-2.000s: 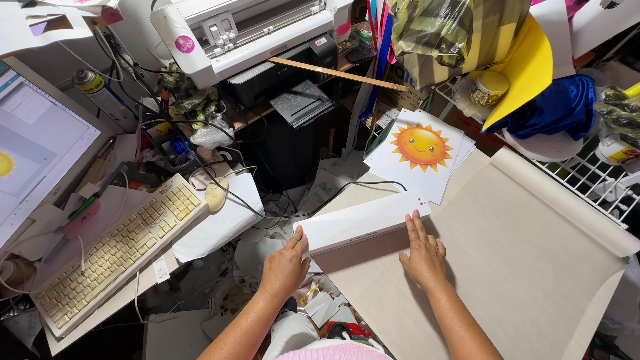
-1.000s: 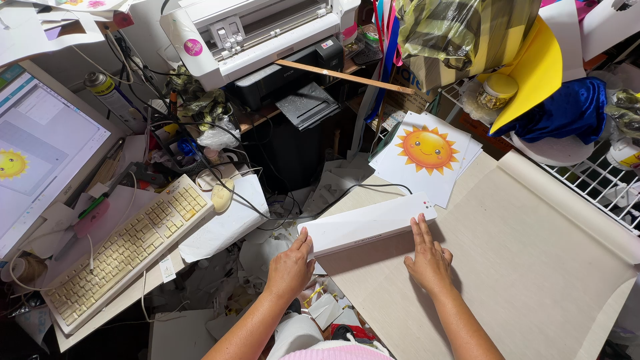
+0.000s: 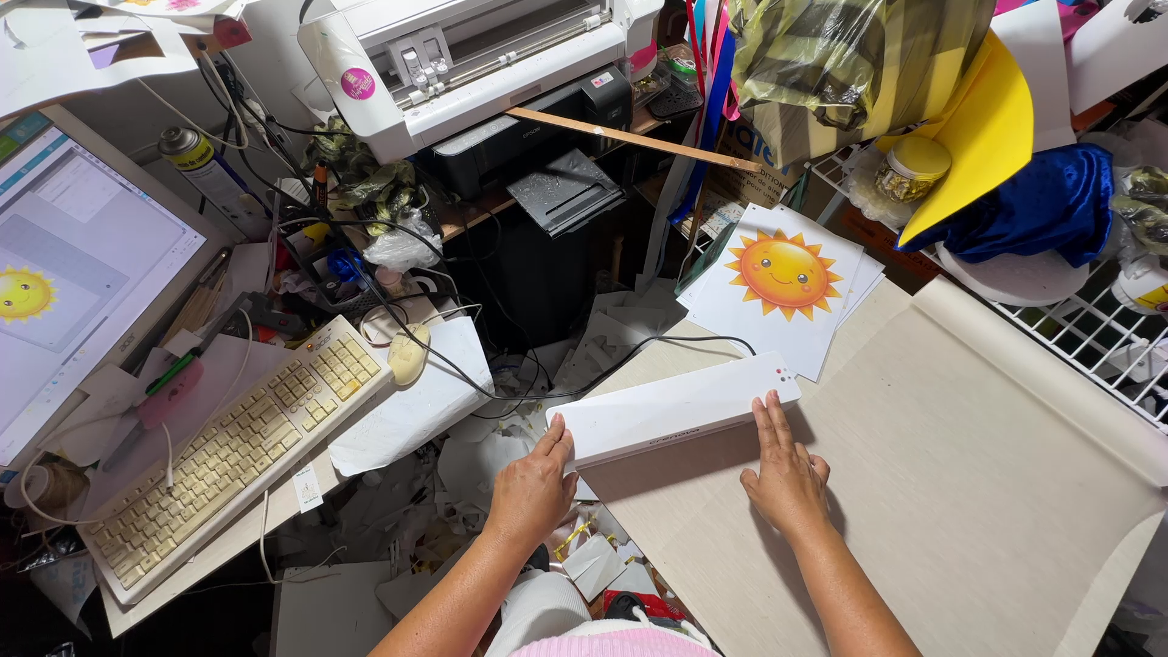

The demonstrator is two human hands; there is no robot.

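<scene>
A long white corded device (image 3: 675, 411), probably a laminator, lies at the corner of the table covered with pale paper (image 3: 912, 456). My left hand (image 3: 537, 479) rests its fingers against the device's left end. Two extended fingers of my right hand (image 3: 787, 465) touch its near edge by the right end, where small red dots show. Neither hand is closed around it. Behind the device, printed sheets with a smiling orange sun (image 3: 787, 274) lie stacked, and a black cord runs from its back toward the left.
At the left are a yellowed keyboard (image 3: 237, 456), a mouse (image 3: 409, 354) and a monitor (image 3: 82, 265) showing a sun. A white cutting machine (image 3: 493, 73) stands above a black printer (image 3: 529, 132). A wire rack (image 3: 1095, 347) borders the right side; paper scraps litter the floor.
</scene>
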